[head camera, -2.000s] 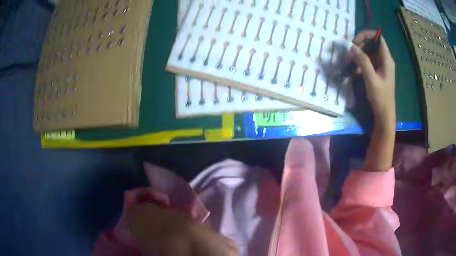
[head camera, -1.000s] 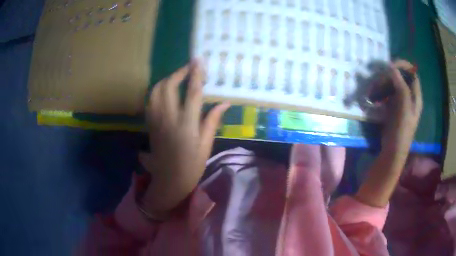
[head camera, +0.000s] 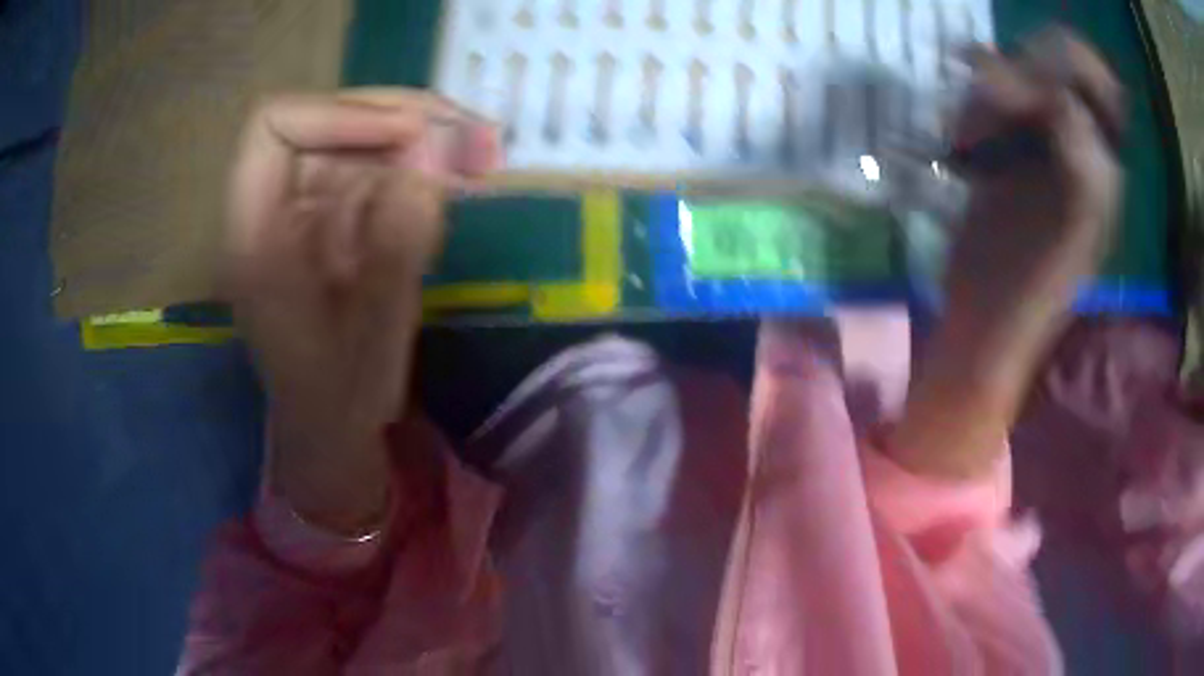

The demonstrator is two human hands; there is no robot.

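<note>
The white foam board [head camera: 634, 112] lies on the green mat, with rows of small thin pieces on it. My left hand [head camera: 337, 198] is at its front left corner, fingers curled and fingertips overlapping the corner. Blur hides whether they grip the board or a small piece. My right hand [head camera: 1050, 159] is at the board's right side, closed around a dark tool, likely pliers [head camera: 977, 145]. The tool is badly blurred, and its head and anything in it cannot be made out. A bright glint shows beside it over the board.
Brown cardboard [head camera: 159, 172] lies at the left, partly behind my left hand. Another brown sheet's edge shows at the far right. Yellow tape [head camera: 601, 251] and blue tape [head camera: 739, 293] line the front edge, with a green label [head camera: 753, 240]. Pink clothing [head camera: 1122, 436] shows at the lower right.
The view has shifted. The white board sits farther back from the taped edge, uncovering more green label. My left hand has curled its spread fingers at the corner. My right hand stays at the right side.
</note>
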